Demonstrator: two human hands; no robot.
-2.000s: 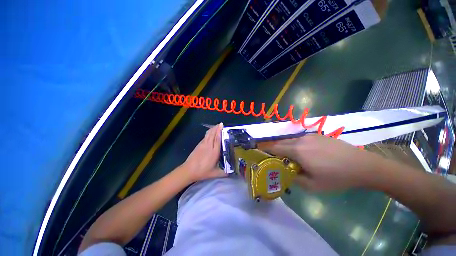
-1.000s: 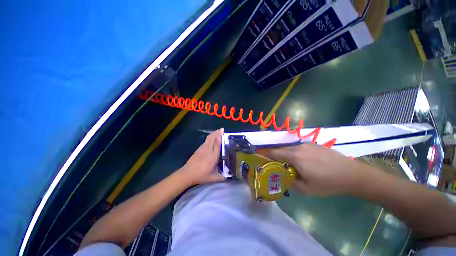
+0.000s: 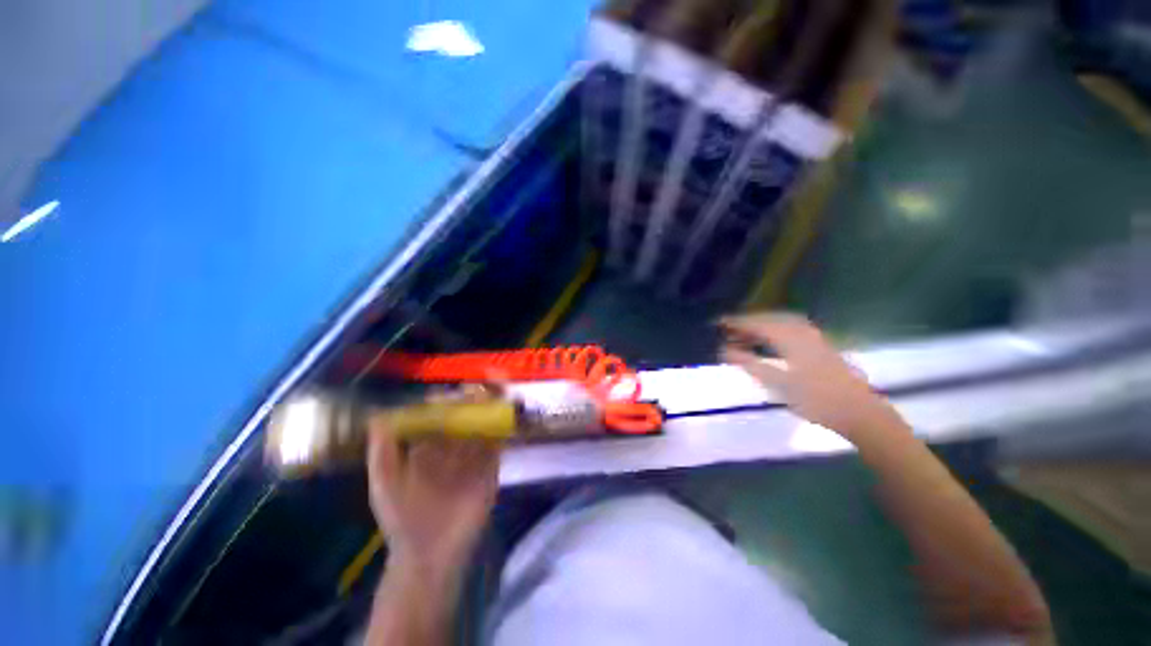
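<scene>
The picture is blurred. My left hand is closed around the yellow-gold stapler, which lies level near the bench edge. The coiled red-orange air hose bunches at the stapler's right end. The TV carton stretches away to the right, its two white flap strips meeting at a dark gap. My right hand is over the carton's far strip, empty, with its fingers partly curled and apart; whether it touches the carton cannot be told.
A bench with shiny blue sheeting fills the left. Finished cartons with open brown tops stand beyond the bench edge. The green floor shows yellow lines. A blurred pale stack is at the far right.
The stapler has left the carton's near end and passed from my right hand to my left, swinging left toward the bench. My right hand has let go. The view has shifted and the hose has bunched up.
</scene>
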